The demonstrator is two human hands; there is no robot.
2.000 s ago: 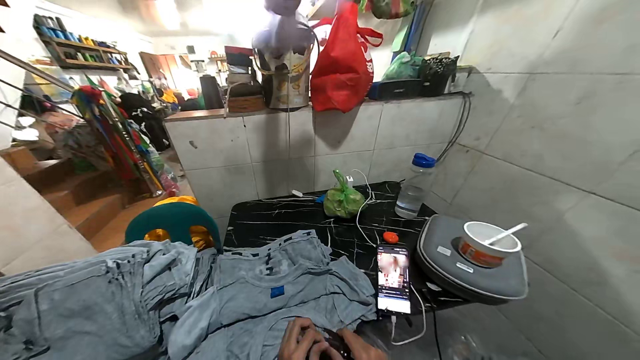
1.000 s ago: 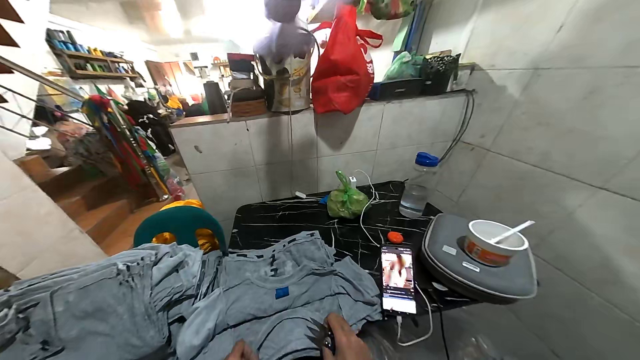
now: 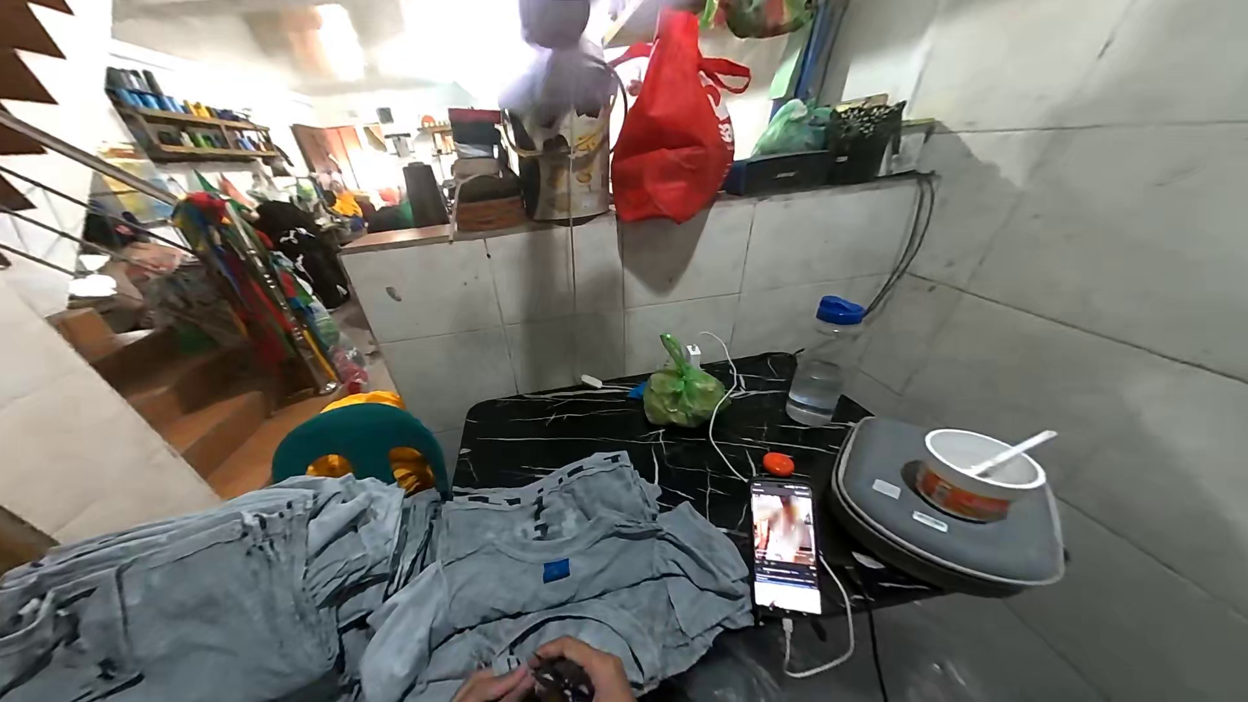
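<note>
Grey shirts (image 3: 604,546) with a blue neck label (image 3: 556,570) lie spread on the black marbled table (image 3: 585,419). At the bottom edge of the view, my right hand (image 3: 595,668) is closed around a small dark object (image 3: 563,680) whose kind I cannot tell. Close against it on the left is my left hand (image 3: 492,685), its fingertips at the shirt's neckline; whether it grips the cloth is unclear. Left of both hands lies a thick pile of grey garments (image 3: 195,575). A lit smartphone (image 3: 785,546) with a white cable rests to the right.
On the table's right stands a grey zipped case (image 3: 877,458) bearing a bowl with a spoon (image 3: 985,473). Behind are a water bottle (image 3: 821,375), a green plastic bag (image 3: 682,390) and an orange-red item (image 3: 778,463). A green chair (image 3: 361,439) stands left, a tiled wall (image 3: 1102,292) right.
My hands were together, then apart over the shirt with the dark object at my right hand; now they are together again at the neckline.
</note>
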